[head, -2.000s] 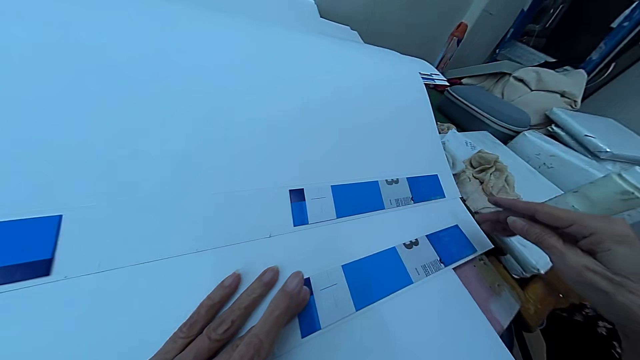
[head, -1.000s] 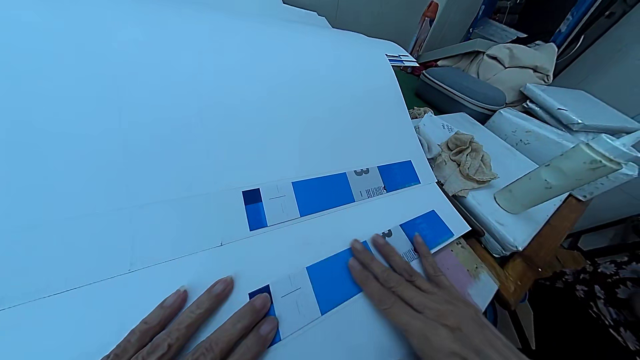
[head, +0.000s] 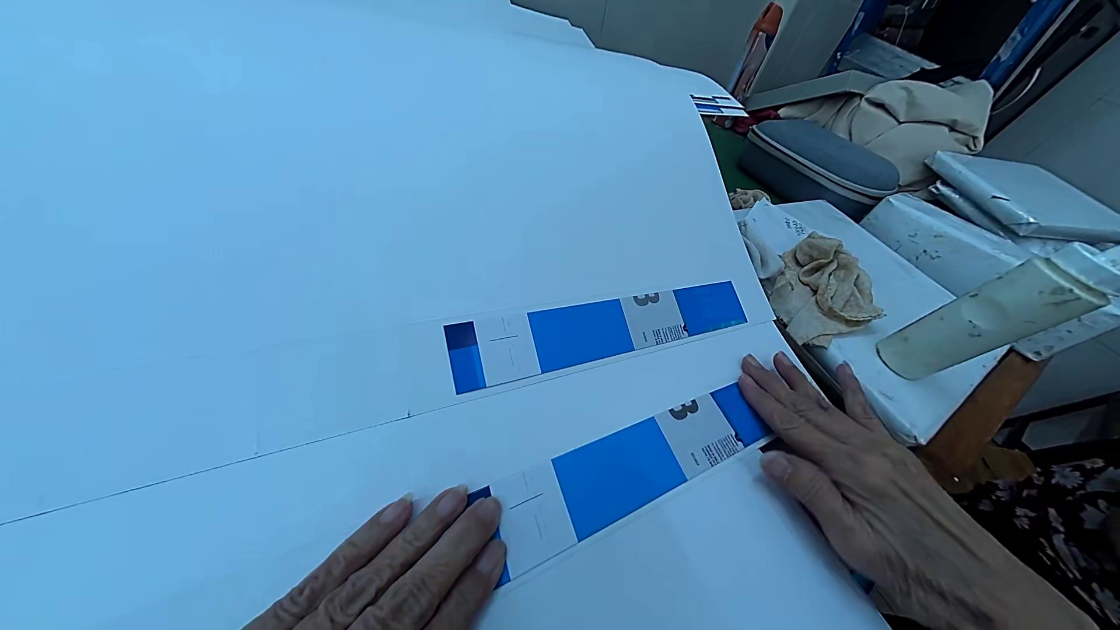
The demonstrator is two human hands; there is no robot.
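Large white paper sheets (head: pixel 350 219) overlap one another across most of the view. Two slanting strips printed with blue and grey blocks show on them, an upper strip (head: pixel 581 336) and a lower strip (head: pixel 618 478). My left hand (head: pixel 420 560) lies flat at the bottom, its fingertips over the dark blue left end of the lower strip. At that strip's right end my right hand (head: pixel 840 472) rests palm down near the sheet's edge, fingers spread and thumb below the strip. Neither hand grips anything.
Right of the sheets, a crumpled beige cloth (head: pixel 827 284) and a stained, pale cylinder (head: pixel 989 319) lie on a white wrapped stack (head: pixel 901 394). Behind are a grey zippered case (head: pixel 822 162), wrapped packets (head: pixel 1024 192) and a cream cloth (head: pixel 919 122). A wooden piece (head: pixel 984 420) juts out below.
My right hand was off the sheets at the right two seconds ago, then came down on the middle of the lower strip. Now it lies at the strip's right end. My left hand stays at the left end.
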